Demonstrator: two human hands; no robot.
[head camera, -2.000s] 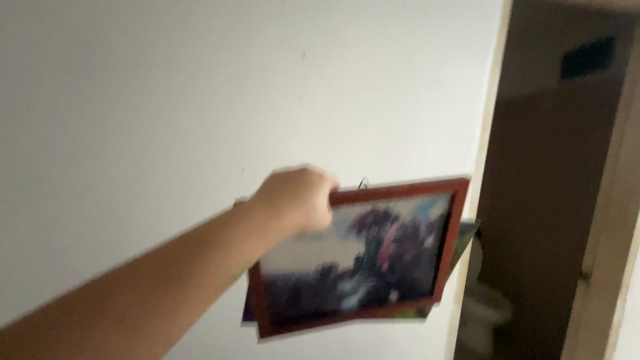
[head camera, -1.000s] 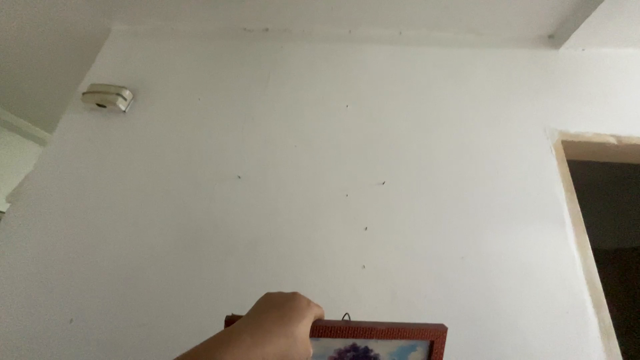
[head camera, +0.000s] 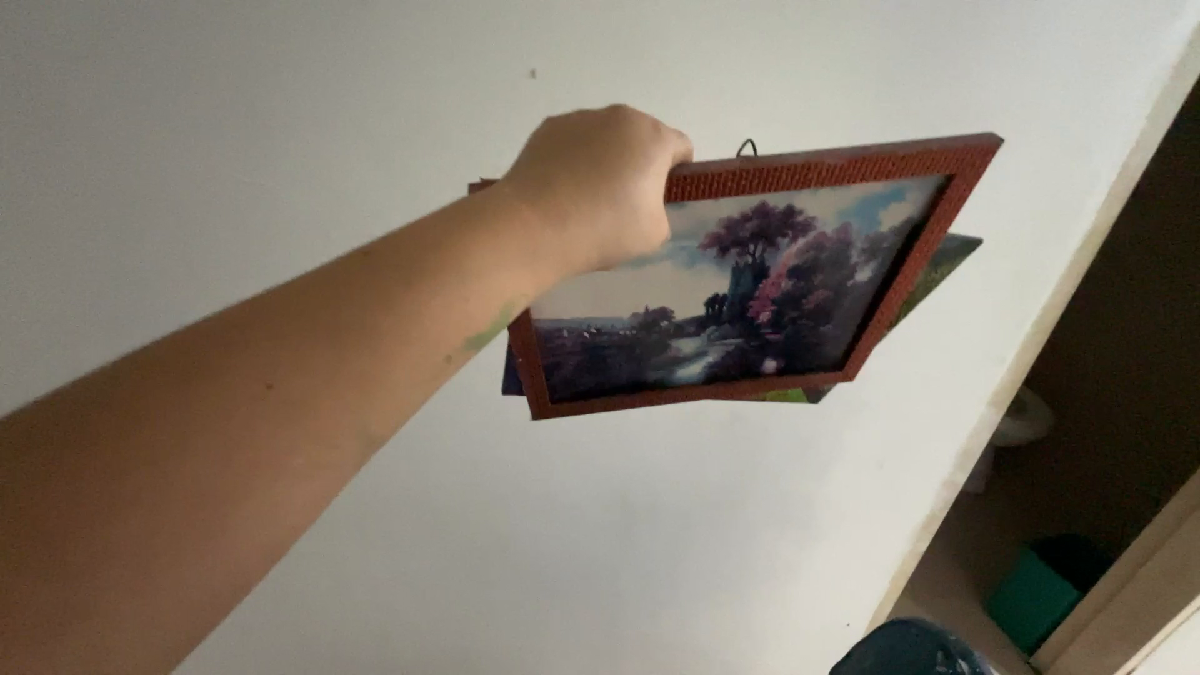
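Observation:
My left hand (head camera: 600, 183) is closed over the top edge of a framed landscape picture (head camera: 778, 300) in a reddish-brown patterned frame. A small wire hanging loop (head camera: 746, 148) stands up from the frame's top edge, right of the hand. Behind it, parts of another picture (head camera: 928, 272) stick out at the right, the lower edge and the left; the hand hides how it is held. Both hang tilted in front of the white wall (head camera: 375, 525). A green smear marks the underside of my forearm. My right hand is out of view.
On the right, a doorway edge (head camera: 1022, 347) borders a dark room with a white toilet (head camera: 1027, 417) and a green bin (head camera: 1036, 591). A dark rounded object (head camera: 905, 649) shows at the bottom edge. A small mark or hole (head camera: 532, 73) is on the wall.
The view has swung down from the upper wall, so the whole picture and my forearm show again. My left hand has kept its grip on the frame throughout.

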